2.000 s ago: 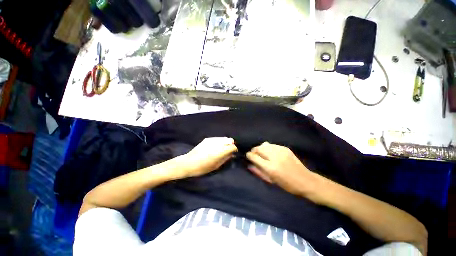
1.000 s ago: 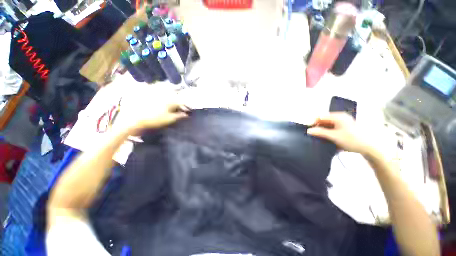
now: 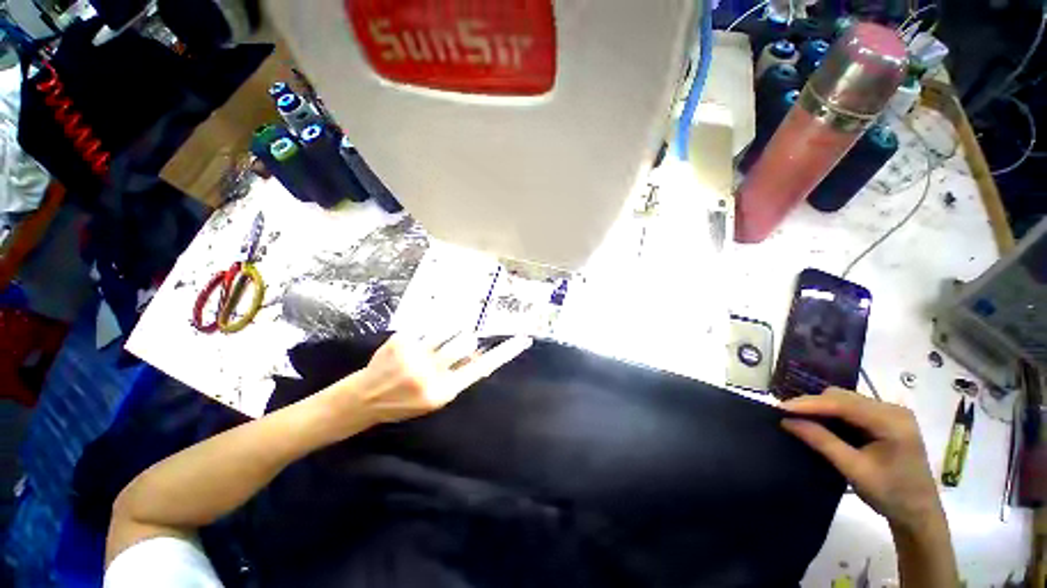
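Note:
A large black garment (image 3: 551,459) lies over the front of the machine bed (image 3: 459,287) and hangs down towards me. Its upper edge runs from below the machine head (image 3: 482,149) to the right. My left hand (image 3: 419,373) rests on the garment near that edge, fingers spread and pointing right. My right hand (image 3: 861,442) pinches the right end of the edge between thumb and fingers, just below the phone. The needle area is hidden by the machine head and glare.
Red and yellow scissors (image 3: 230,296) lie left. A phone (image 3: 824,333), a metal plate (image 3: 750,354) and yellow-green snips (image 3: 958,442) lie right. A pink flask (image 3: 821,132) stands behind. Dark thread cones (image 3: 310,161) stand back left. A grey control panel (image 3: 999,310) is at the right edge.
The garment was gathered over my lap, then was spread across the bed. My left hand has moved right and down onto the cloth; my right hand is lower and further right. The machine head fills more view.

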